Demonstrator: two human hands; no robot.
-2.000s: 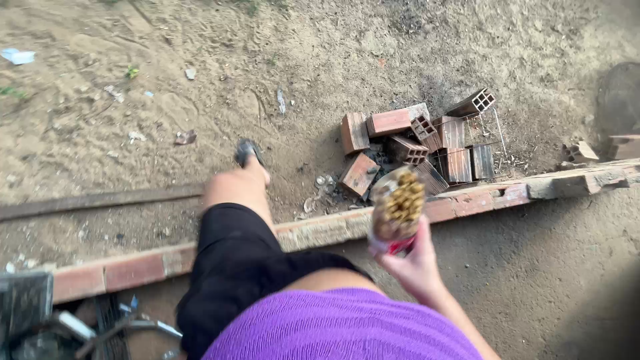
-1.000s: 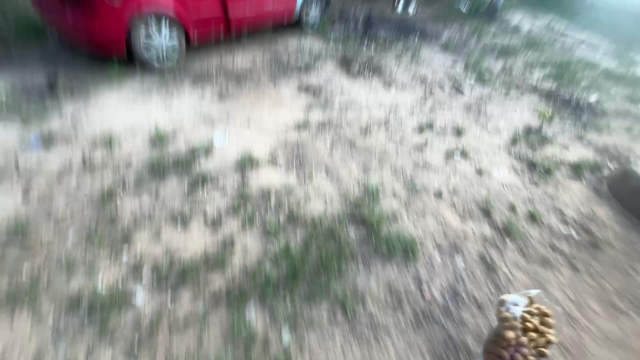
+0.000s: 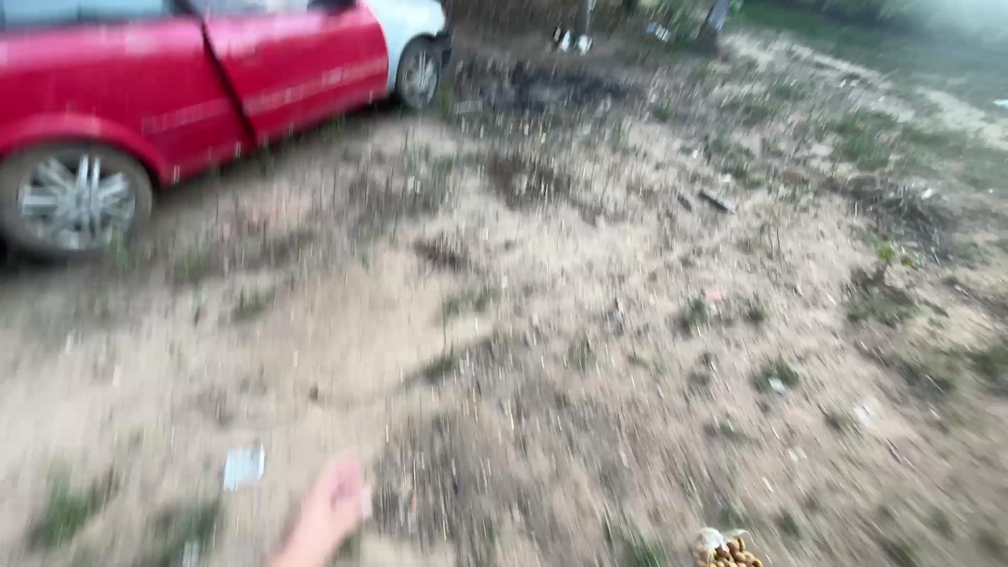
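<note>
My left hand (image 3: 337,496) hangs over the sandy ground near the bottom of the view, left of centre. It is blurred, and no object shows in it; how its fingers are bent is unclear. At the bottom edge, right of centre, the top of a clear plastic bag of brown nut-like pieces (image 3: 731,553) pokes into view. The lower part of the bag is cut off by the frame, and my right hand cannot be seen.
A red car (image 3: 299,67) with a pale front part stands at the upper left. A pale flat scrap (image 3: 243,467) lies near my left hand. Grass tufts, small litter and a dark stick (image 3: 717,201) are scattered over the sandy ground.
The view has swung from the brick edging and broken hollow bricks to the open ground and car. My left hand has come into view. My right hand, seen holding the bag at first, is out of view.
</note>
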